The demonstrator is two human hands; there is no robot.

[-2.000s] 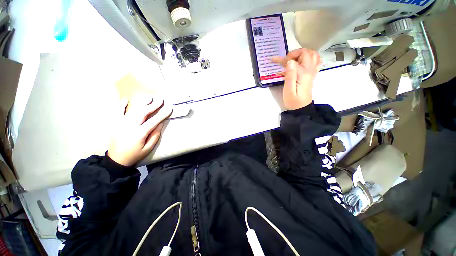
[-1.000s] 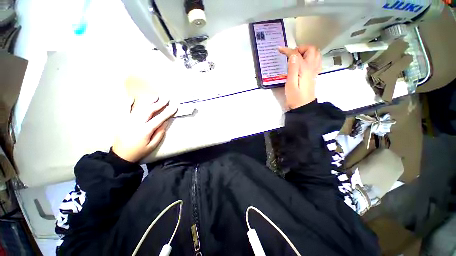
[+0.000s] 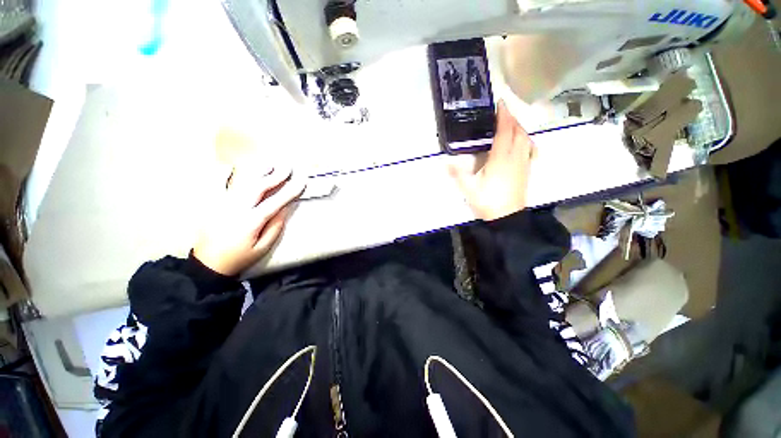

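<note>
A smartphone (image 3: 463,94) lies on the machine bed right of the needle area. Its screen is dark with a picture of figures. My right hand (image 3: 501,167) is at the phone's lower right edge, fingers apart, thumb out to the left, holding nothing that shows. My left hand (image 3: 253,214) rests on the white tabletop (image 3: 128,171) left of the needle, fingers bent; what lies under it is too bright to tell. The presser foot and needle area (image 3: 342,91) is under the sewing machine head, with no hand at it.
The sewing machine arm (image 3: 591,43) spans the top. Small brown cut pieces (image 3: 659,124) lie at its right end. Brown panels (image 3: 19,145) stand at the left edge. A tied bundle (image 3: 638,224) and a roll (image 3: 655,299) lie below right. A turquoise item (image 3: 154,26) is top left.
The phone screen has changed from a light page of text to a dark one with a picture. My right hand has moved down off the screen and its fingers have spread.
</note>
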